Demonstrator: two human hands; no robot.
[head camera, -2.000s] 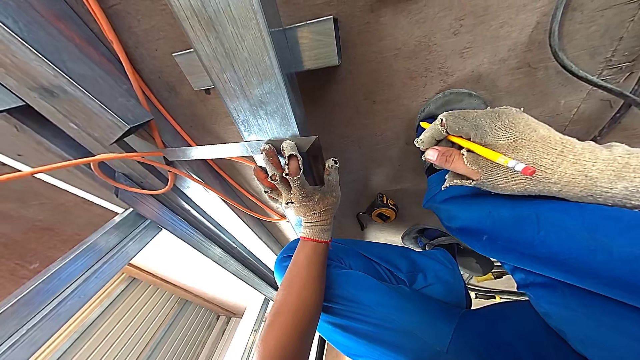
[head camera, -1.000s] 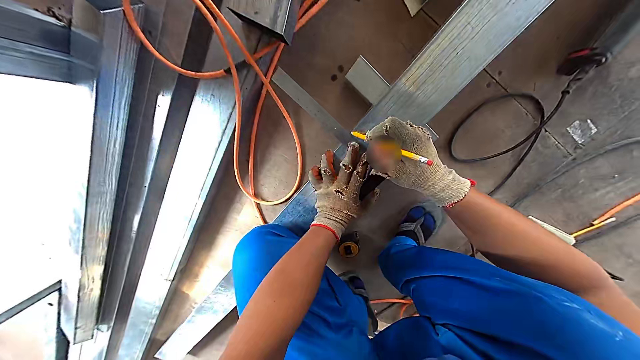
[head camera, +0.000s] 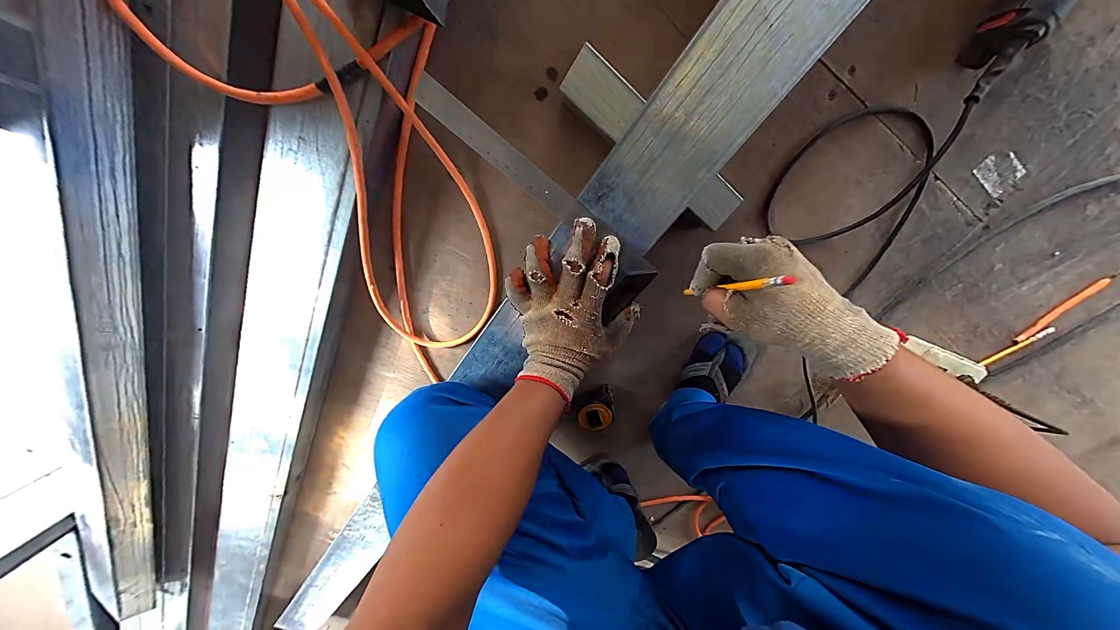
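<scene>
My left hand (head camera: 569, 302), in a worn knit glove with torn fingertips, lies with spread fingers on a metal piece at the near end of a rectangular steel tube (head camera: 691, 122). A thin metal blade, seemingly a square's or ruler's (head camera: 494, 149), runs up and left from under that hand. To the right, off the tube, my right hand (head camera: 774, 293) in a matching glove grips a yellow pencil (head camera: 752, 284) with a red eraser end. A short metal bar (head camera: 604, 92) lies crosswise beneath the tube. A tape measure (head camera: 596, 409) sits on the floor below my left hand.
Orange cable or hose (head camera: 477, 219) loops left of my left hand. Long steel profiles (head camera: 96, 262) stretch along the left side. A black cable (head camera: 906, 197) with a plug curls on the floor (head camera: 884, 52) at right. My sandalled foot (head camera: 713, 363) is below my right hand.
My right hand with the pencil was beside my left hand at the tube's end one second ago; it has moved away to the right. My left hand stays at the tube's end.
</scene>
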